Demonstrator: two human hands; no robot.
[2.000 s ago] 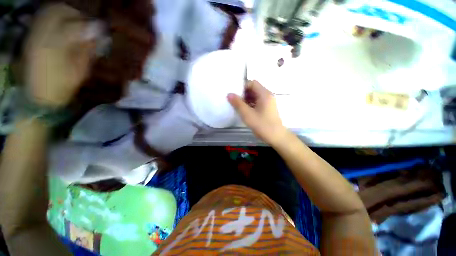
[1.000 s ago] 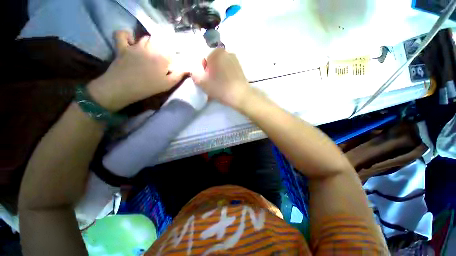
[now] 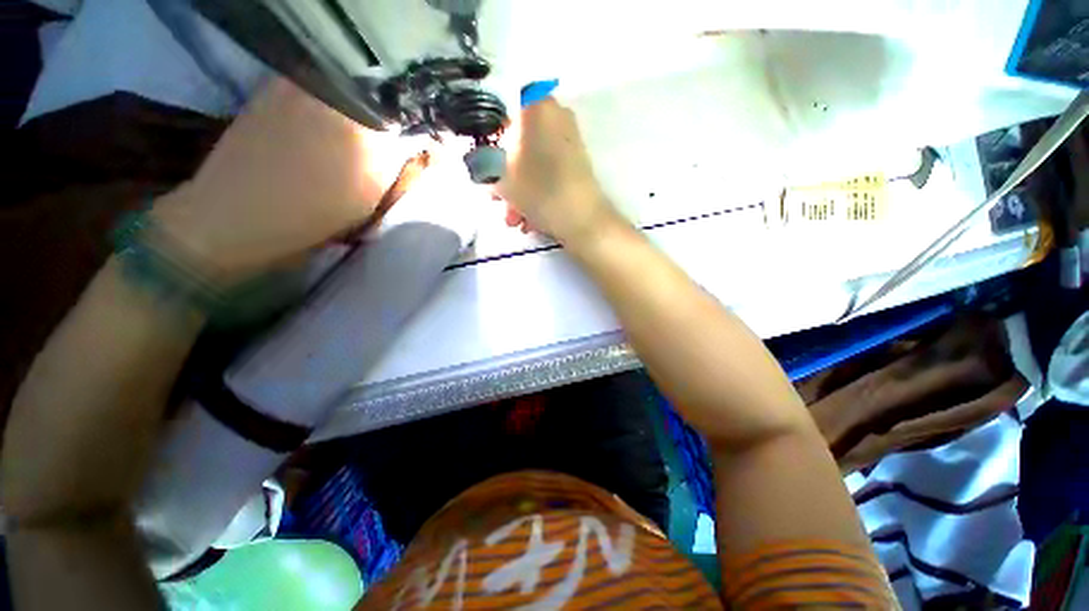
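Note:
A striped fabric panel [image 3: 340, 310], pale with a dark band, hangs over the table's front edge at the left. Brown fabric [image 3: 84, 203] lies bunched to its left. My left hand [image 3: 299, 161] presses on the cloth beside the needle area; glare hides its fingertips. My right hand [image 3: 549, 173] is just right of the grey knob [image 3: 486, 164], its fingers bent; what they touch cannot be made out. The sewing machine's dark metal parts [image 3: 448, 102] are between my hands.
The white table [image 3: 717, 257] has a ruler tape [image 3: 502, 376] along its front edge. A pale strap [image 3: 967, 209] crosses the table's right end. Brown cloth [image 3: 920, 388] and striped cloth [image 3: 943, 507] are piled below right. A green surface [image 3: 269, 573] is at lower left.
The view has shifted, showing more of the machine head. From the round white piece two seconds ago, my right hand has moved to the needle area. My left hand has come in from the far left.

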